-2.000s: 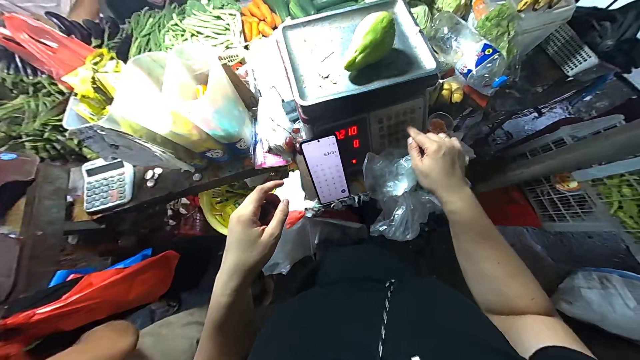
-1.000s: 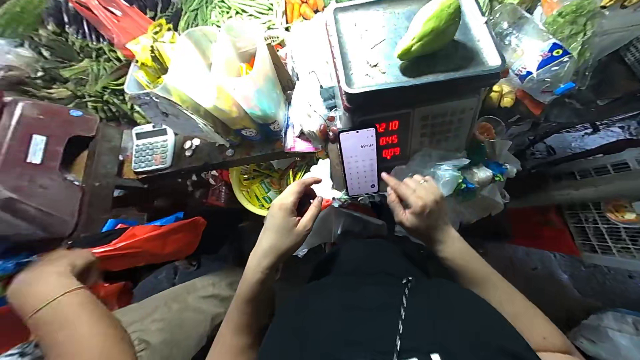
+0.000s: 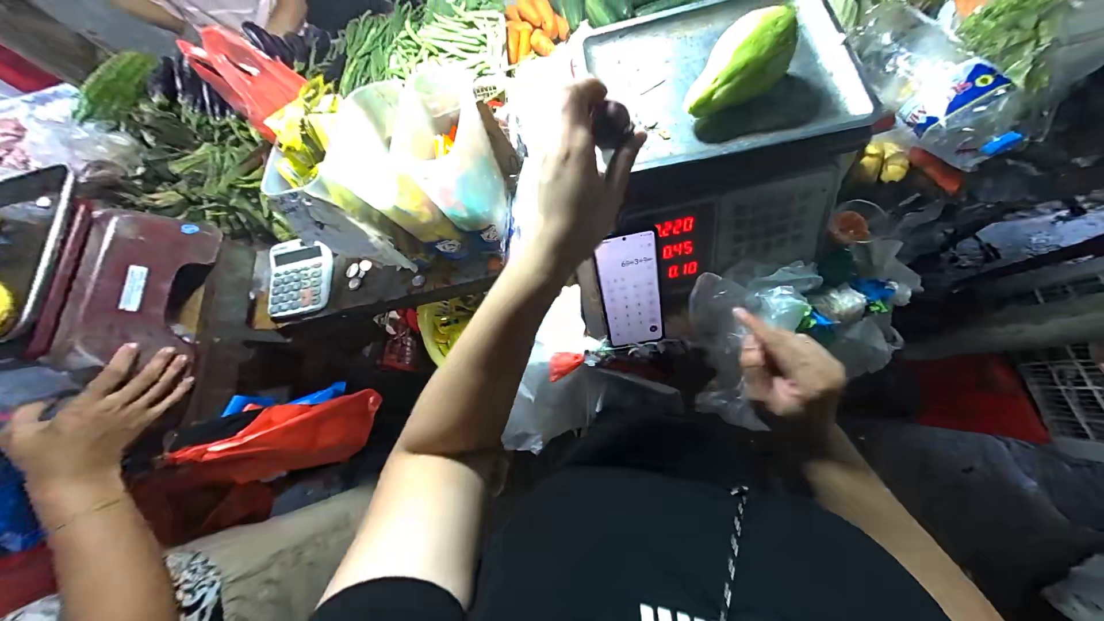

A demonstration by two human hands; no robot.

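Note:
My left hand [image 3: 582, 168] is raised at the left edge of the scale's metal pan [image 3: 638, 52], its fingers around a small dark purple round item [image 3: 611, 123], perhaps an onion. A green chayote-like vegetable [image 3: 746, 60] lies on the pan. Below, red digits glow on the scale's display [image 3: 677, 247]. A phone [image 3: 631, 289] showing a calculator stands upright against the scale's front. My right hand [image 3: 793, 366] is low at the right of the phone, index finger extended, holding nothing visible, beside clear plastic bags [image 3: 759, 302].
At the left, another person's hand [image 3: 112, 405] rests by a maroon plastic box [image 3: 129, 285]. A calculator [image 3: 300, 278] and coins lie on the ledge. A bin of plastic bags [image 3: 328, 207], green beans [image 3: 448, 39] and carrots [image 3: 530, 26] stand behind. A yellow basket [image 3: 429, 323] sits below the ledge.
My left hand has moved from beside the phone up to the pan and now has the dark round item. My right hand was at the scale's keys two seconds ago and is now lower. The display digits changed.

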